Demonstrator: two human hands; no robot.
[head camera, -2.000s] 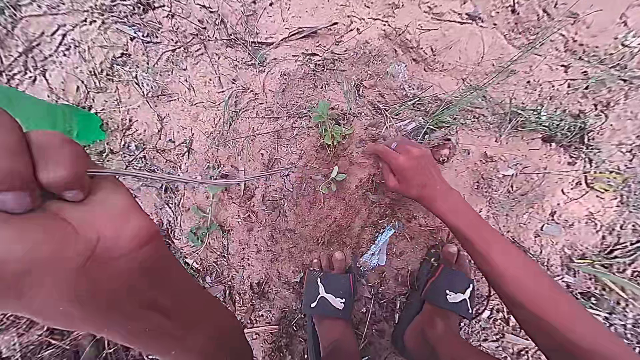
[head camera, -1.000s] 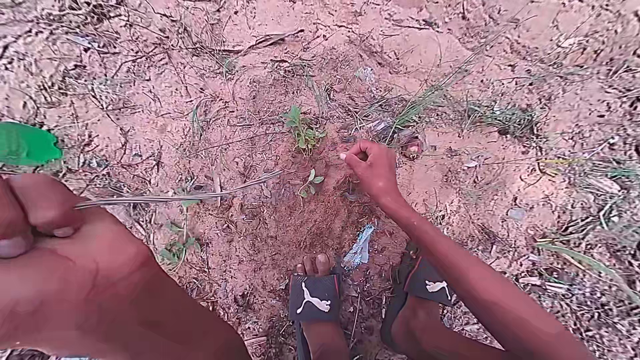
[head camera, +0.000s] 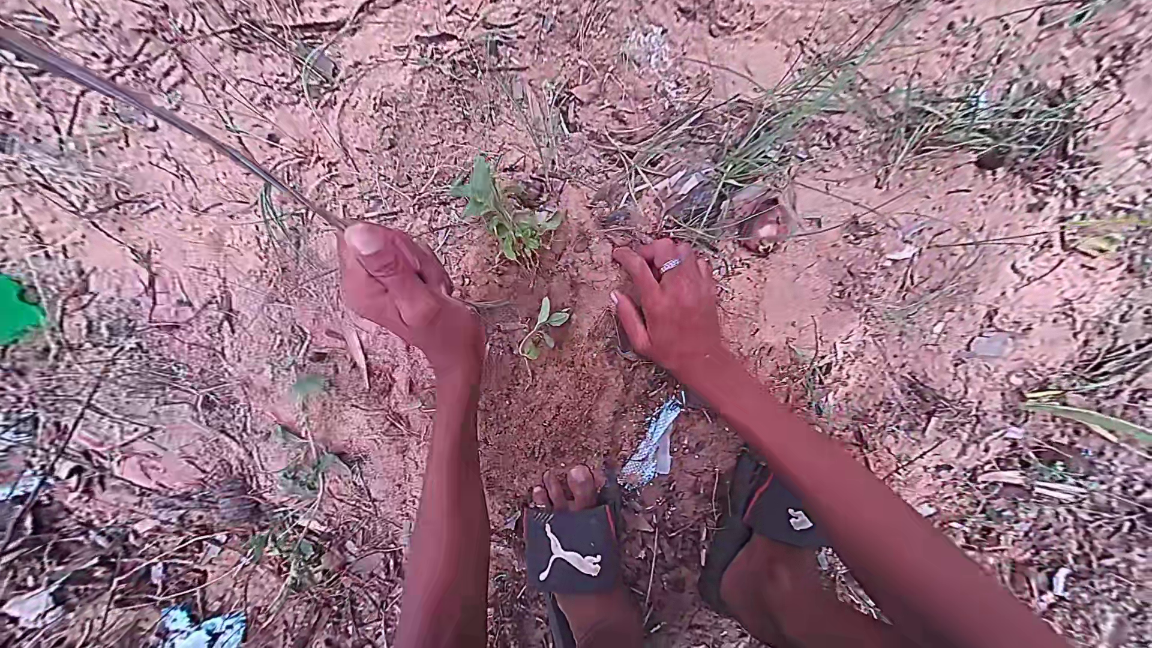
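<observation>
My left hand (head camera: 396, 283) is closed around one end of a thin rod or stem (head camera: 180, 121), which slants up to the upper left edge of the view; what it is exactly cannot be told. My right hand (head camera: 670, 310), with a ring on one finger, rests on the reddish soil with its fingers bent and apart, and nothing shows in it. Between the hands stand a leafy green plant (head camera: 508, 216) and, nearer my feet, a small seedling (head camera: 543, 328) in loose soil.
My feet in black Puma slides (head camera: 573, 551) stand below the seedling. A crumpled blue and white scrap (head camera: 654, 445) lies by the right forearm. Grass tufts (head camera: 783, 126) grow beyond the right hand, with a reddish object (head camera: 760, 219) at their base. A green piece (head camera: 16, 310) lies far left.
My left hand, large at the left before, is now lower over the ground, left of the plants. The rod now points up left instead of right. My right hand stays right of the plants.
</observation>
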